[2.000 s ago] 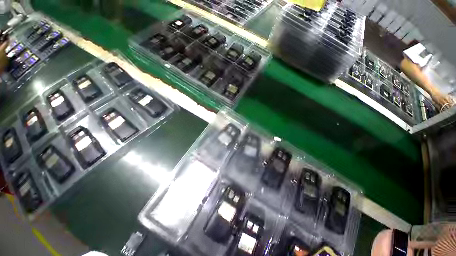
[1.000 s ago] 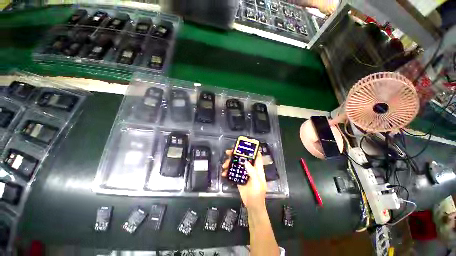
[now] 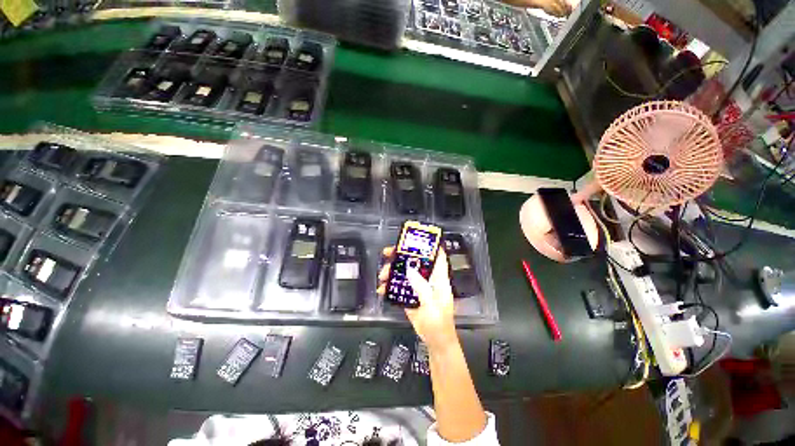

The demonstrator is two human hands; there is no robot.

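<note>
My right hand (image 3: 427, 283) holds a keypad phone (image 3: 411, 264) face up over the lower row of a clear phone tray (image 3: 334, 319). The fingers wrap its left edge and the thumb lies over the keys. Its screen is lit, with a yellow-gold surround. Black phones lie face down in the tray; one (image 3: 302, 253) shows its pale label, another (image 3: 346, 273) is beside it. A phone (image 3: 462, 264) right of my hand is partly hidden. Several batteries, one at the left end (image 3: 186, 358), lie along the bench's near edge. My left hand is not in view.
A red pen (image 3: 542, 300) lies right of the tray. A pink desk fan (image 3: 658, 155) stands beyond it, a smartphone (image 3: 565, 223) on its base. A white power strip (image 3: 649, 305) has tangled cables. Other phone trays stand at left (image 3: 131, 205) and on the green belt (image 3: 209, 111).
The view has swung right and down from the left trays to the near tray. My right hand came into view with the lit phone; since then it shows only a slight shift.
</note>
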